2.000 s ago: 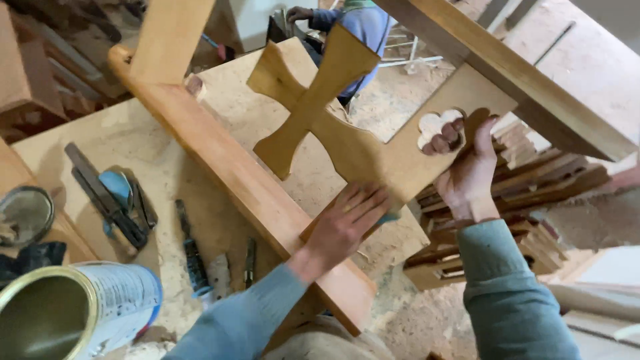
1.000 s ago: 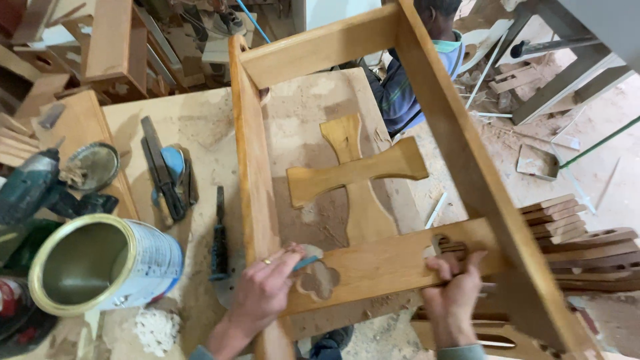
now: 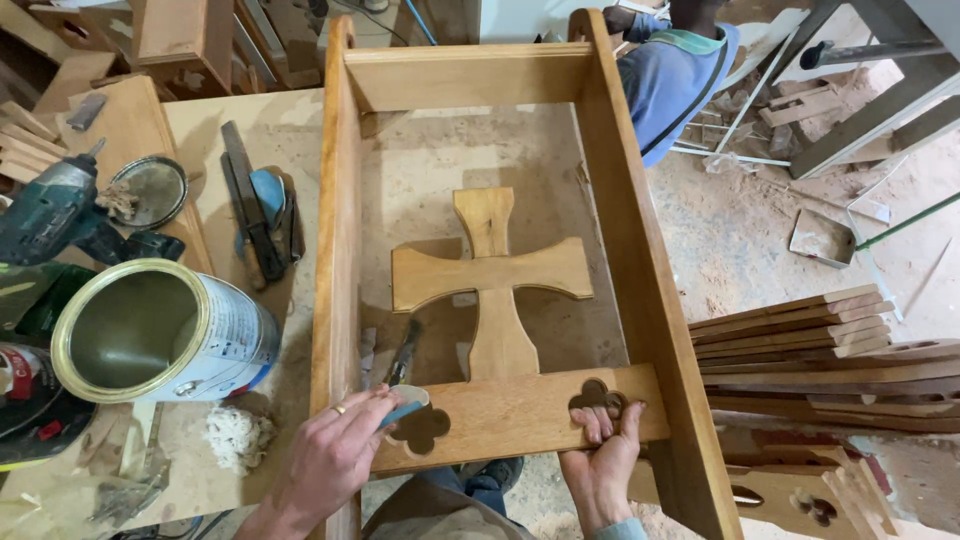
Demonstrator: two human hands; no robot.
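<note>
A wooden frame (image 3: 335,247) with a wooden cross (image 3: 491,277) inside it lies over the workbench edge. Its near crosspiece (image 3: 510,420) has two quatrefoil cutouts. My left hand (image 3: 337,450) pinches a thin blue-and-pale pad (image 3: 405,405), perhaps sandpaper, beside the left cutout. My right hand (image 3: 604,457) grips the crosspiece at the right cutout, its fingertips showing through the opening and the thumb on the face. A dark-handled tool (image 3: 405,352) lies on the bench inside the frame, partly hidden.
Left on the bench are an open metal can (image 3: 165,330), a cordless drill (image 3: 60,202), a round lid (image 3: 150,191), files (image 3: 244,195) and a white rag (image 3: 238,439). Stacked wooden parts (image 3: 795,360) stand at right. A co-worker (image 3: 667,75) is beyond the frame's far right corner.
The frame, tilted two seconds ago, has been turned more upright in view. My left hand has moved from the crosspiece's surface to beside the left cutout. My right hand stays at the right cutout.
</note>
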